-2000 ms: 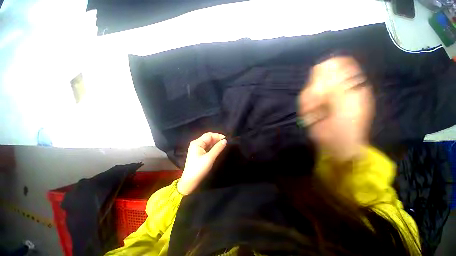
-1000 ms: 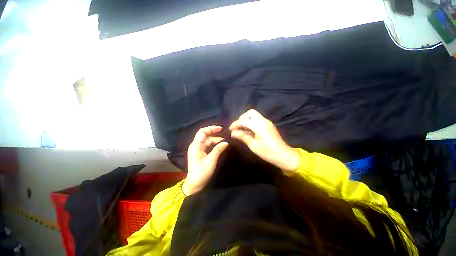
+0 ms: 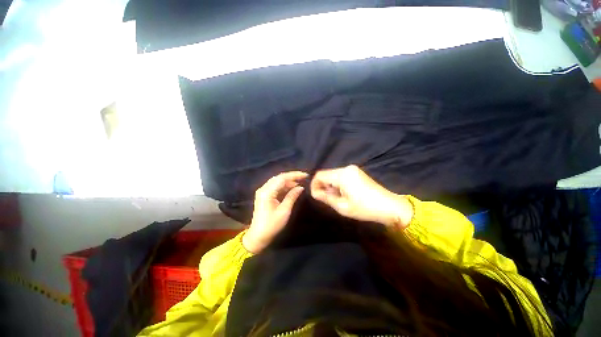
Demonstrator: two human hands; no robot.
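A black garment [image 3: 395,125] lies spread across the white table, its near edge by my body. My left hand [image 3: 278,201] pinches the garment's near edge between thumb and fingertips. My right hand [image 3: 349,194] is right beside it, fingers curled and closed at the same spot on the cloth. The cloth is drawn into a small fold between the two hands. Whether a small tool or thread is in my right fingers cannot be told.
Another black cloth [image 3: 263,16] lies further back on the white table [image 3: 151,131]. A phone [image 3: 526,14] and a green box [image 3: 580,43] are at the far right. A red crate [image 3: 178,280] with black cloth stands at lower left. A blue crate [image 3: 480,222] shows at lower right.
My right hand came from over the garment's right part to beside my left hand, and its fingers have closed at the cloth. The garment is now drawn up into a fold there.
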